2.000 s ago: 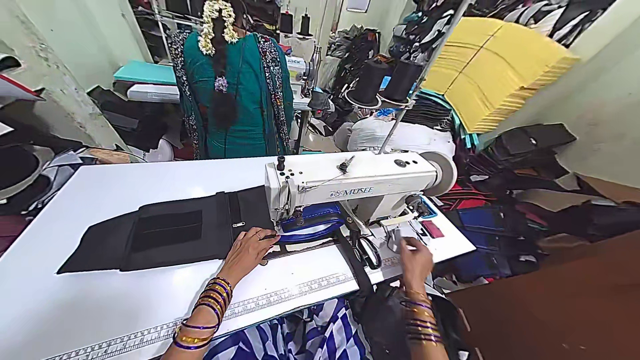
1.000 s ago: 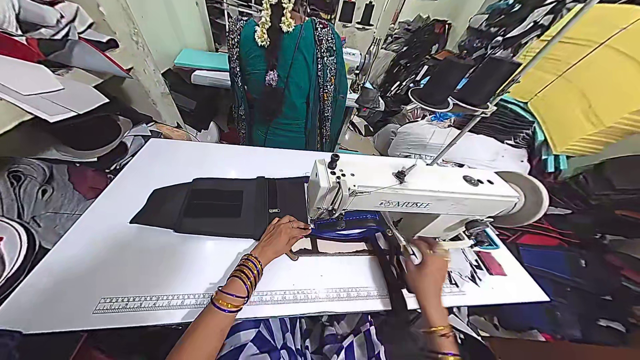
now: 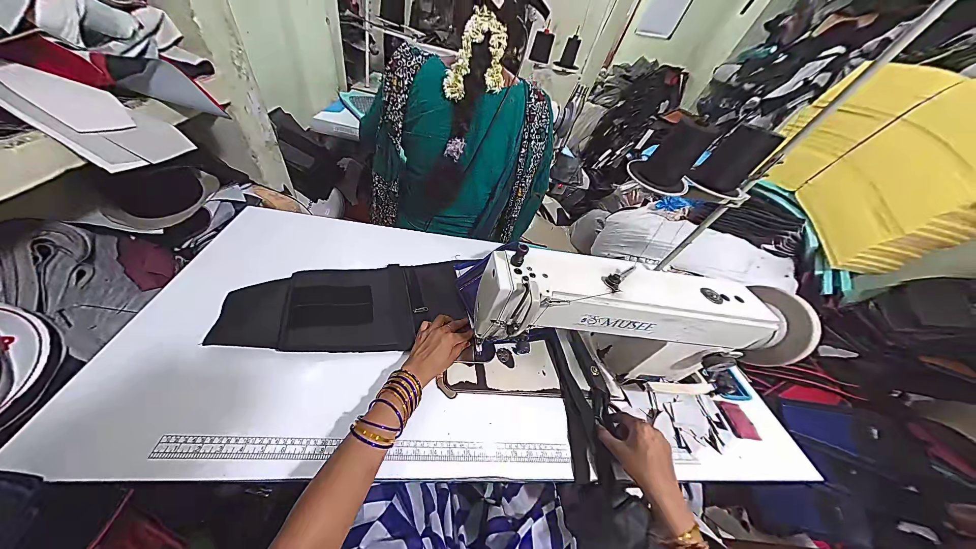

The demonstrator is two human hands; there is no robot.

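A white sewing machine [image 3: 625, 305] stands on a white table. A black fabric piece [image 3: 335, 309] with a pocket panel and a zipper lies left of its head. My left hand [image 3: 440, 347] rests on the right end of this piece, fingers beside the needle area. Blue material [image 3: 471, 286] shows behind and under the machine head. My right hand [image 3: 637, 446] has its fingers closed on black strips [image 3: 583, 404] that run from the machine bed over the table's front edge. Scissors [image 3: 602, 377] lie along the strips, close to my right fingers; whether they are held is unclear.
A ruler scale [image 3: 305, 447] runs along the table's front. Thread snippers and scraps [image 3: 698, 423] lie at the right, beside a maroon scrap [image 3: 738, 421]. A person in green [image 3: 457, 152] sits beyond the table. Black thread cones [image 3: 675, 156] stand behind the machine; fabric piles flank the table.
The blue material in front of the needle has moved back behind the machine head, baring the bed plate. My right hand has come down from beside the machine to the black strips.
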